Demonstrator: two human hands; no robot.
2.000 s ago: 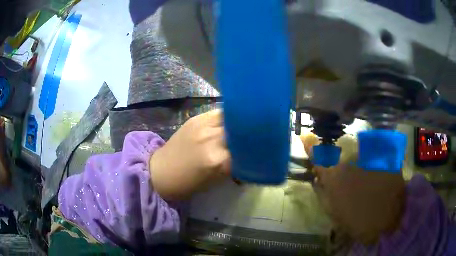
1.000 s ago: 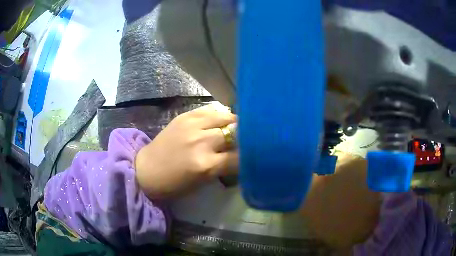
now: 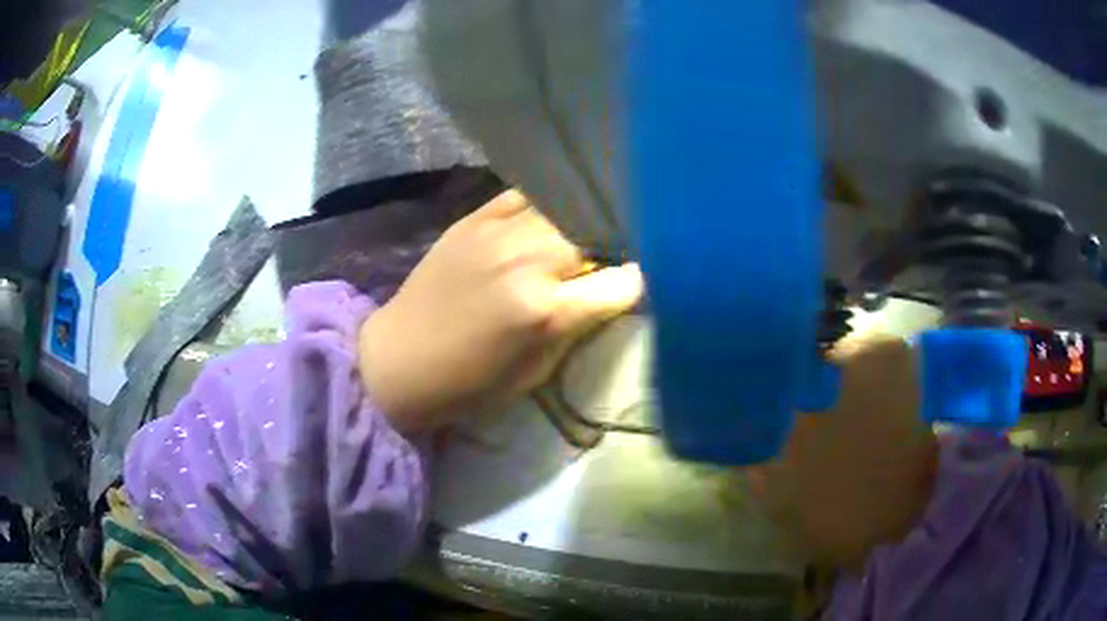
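Grey fabric bands (image 3: 389, 121) lie overlapped behind and left of my left hand. My left hand (image 3: 486, 315) is on the near end of the bands, fingers bent inward and a ring showing; its fingertips reach the blue bar's edge. A narrow dark strip or loop (image 3: 571, 419) hangs below its fingers, with a thin line running right from it. My right hand (image 3: 856, 449) is blurred, right of the bar; its fingers are hidden behind the blue bar (image 3: 728, 243) and a knob, so its hold cannot be told. The needle is hidden.
The grey machine head (image 3: 898, 109) fills the upper right, with a blue tension knob (image 3: 971, 376) below it. A red-screened phone (image 3: 1054, 364) is at the right. A loose grey strip (image 3: 182, 303) and blue tape (image 3: 128, 158) are on the white table at left.
My left hand has lifted and moved slightly up, and the dark loop now shows below its fingers. The blue bar has shifted right in the picture over the last two seconds.
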